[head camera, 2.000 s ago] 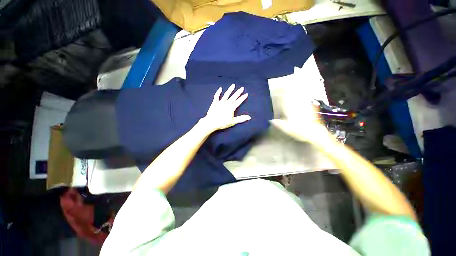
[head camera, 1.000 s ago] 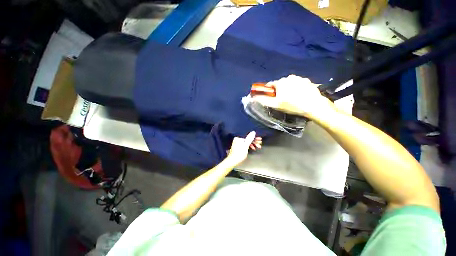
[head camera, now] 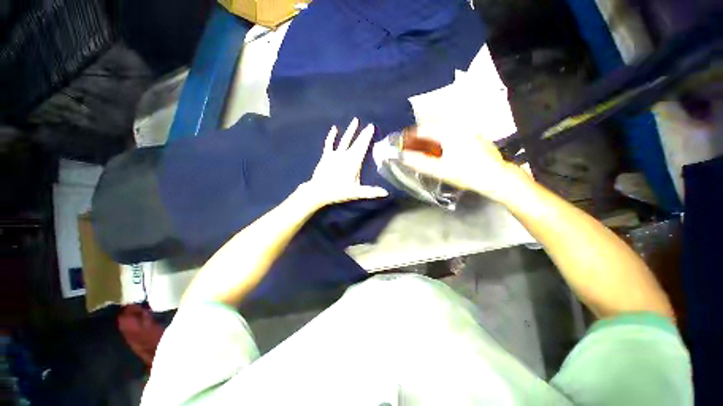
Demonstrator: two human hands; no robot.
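Observation:
A navy jacket [head camera: 230, 162] lies over a rounded dark grey pressing form [head camera: 131, 204], whose bare end shows at the left. Its brighter blue part [head camera: 380, 40] spreads toward the back. My left hand [head camera: 341, 170] lies flat on the cloth, fingers spread, holding nothing. My right hand [head camera: 468, 162] grips the steam iron [head camera: 416, 178] by its red-orange handle. The iron is just right of my left hand, at the right end of the cloth. Its soleplate contact with the cloth is hidden.
A pale cloth-covered table [head camera: 476, 230] lies under the form. A small open carton [head camera: 103, 262] stands at its left end. Dark hoses [head camera: 602, 103] run from the iron to the upper right. Blue bars [head camera: 202, 79] stand behind. A red bag [head camera: 143, 329] is at lower left.
My right hand has taken hold of the iron and brought it over the cloth. My left hand has moved from the jacket's front edge to lie flat on top. The view has shifted.

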